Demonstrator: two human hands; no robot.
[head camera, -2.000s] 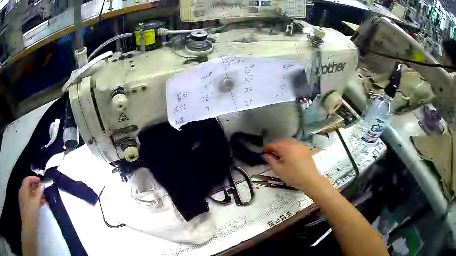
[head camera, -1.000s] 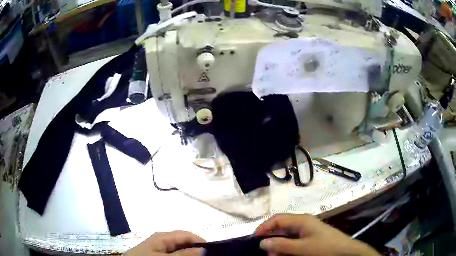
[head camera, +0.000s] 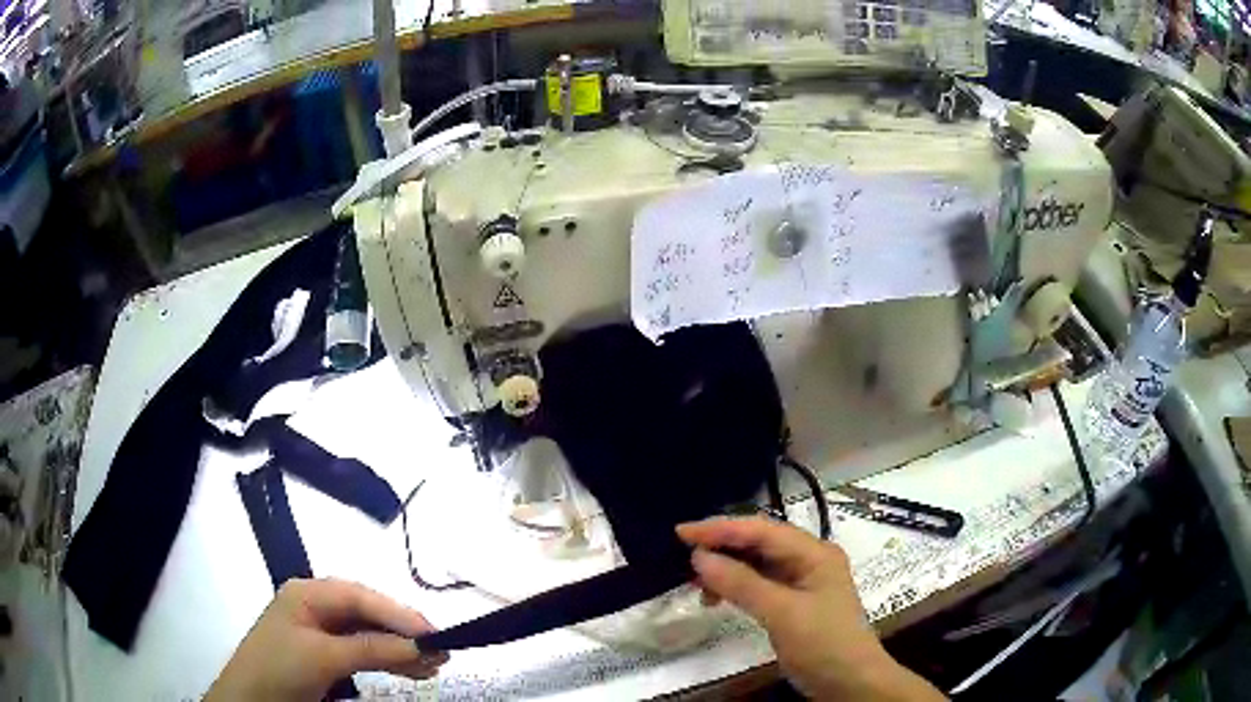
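My left hand (head camera: 329, 639) pinches the left end of a narrow folded dark strip (head camera: 556, 610) at the lower middle. My right hand (head camera: 775, 583) pinches its right end near the dark garment panel (head camera: 672, 412). The strip is stretched between my hands above the table's front part, over white fabric (head camera: 549, 521). The dark panel lies under the machine arm, right of the needle area (head camera: 483, 439). Whether the panel touches the strip I cannot tell. Another dark strip (head camera: 275, 521) lies at left, partly behind my left hand, beside a short dark piece (head camera: 336, 473).
A long dark panel (head camera: 151, 480) lies along the left table edge. Black-handled scissors (head camera: 807, 487) are partly hidden by my right hand; snips (head camera: 899, 512) lie right of them. The cream machine head (head camera: 439, 274) stands behind. A clear bottle (head camera: 1146, 364) is at right.
The dark strip, bunched low at the frame's bottom a second ago, is now raised and stretched out. My hands have moved apart and up, the right one now partly covering the scissors. The view has shifted.
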